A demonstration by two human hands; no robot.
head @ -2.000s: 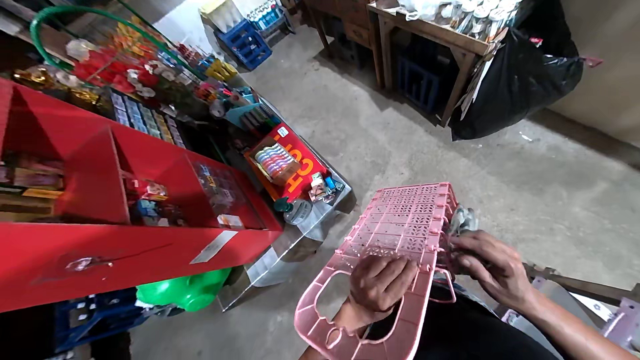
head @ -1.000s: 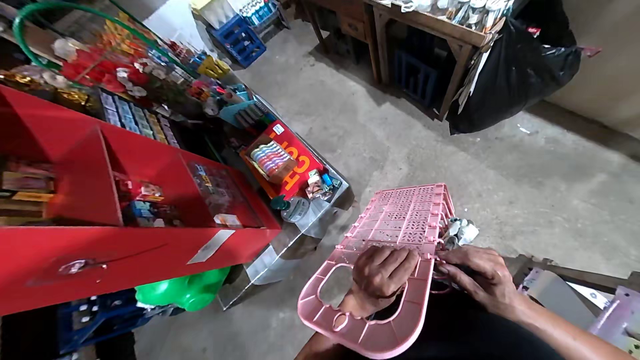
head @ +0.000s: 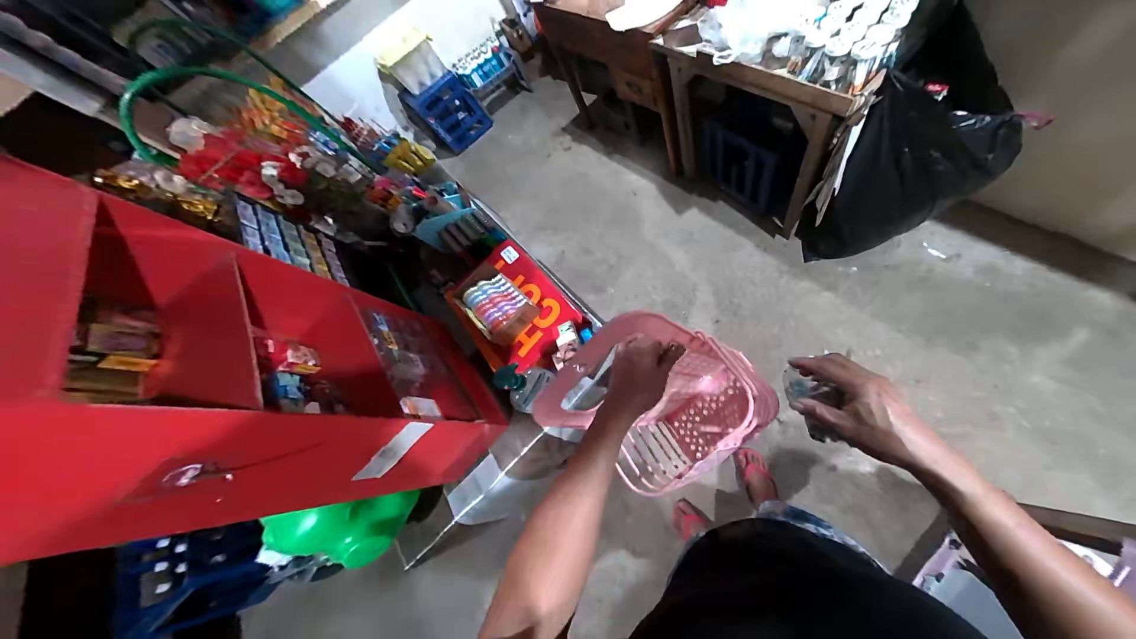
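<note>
My left hand (head: 641, 373) grips the flat, holed back plate of a pink plastic basket (head: 697, 422), which hangs tilted over the floor in front of my legs. The basket's slotted and perforated inside shows, with no contents that I can make out. To the right, apart from the basket, my right hand (head: 848, 408) holds a small crumpled bundle of clear and dark material (head: 812, 399) between thumb and fingers; what it is exactly cannot be told.
At the left stands a red compartmented shelf (head: 355, 444) with small packets. Beside the basket, a display table holds a red box (head: 537, 311) and a clear bottle (head: 530, 388). A wooden table (head: 754, 75) and a black plastic bag (head: 914, 160) are further off. Blue crates (head: 448, 111) stand behind.
The basket has swung from lying over my lap to hanging with its opening in view, my left hand still on it. My right hand has moved away from its side, holding the bundle.
</note>
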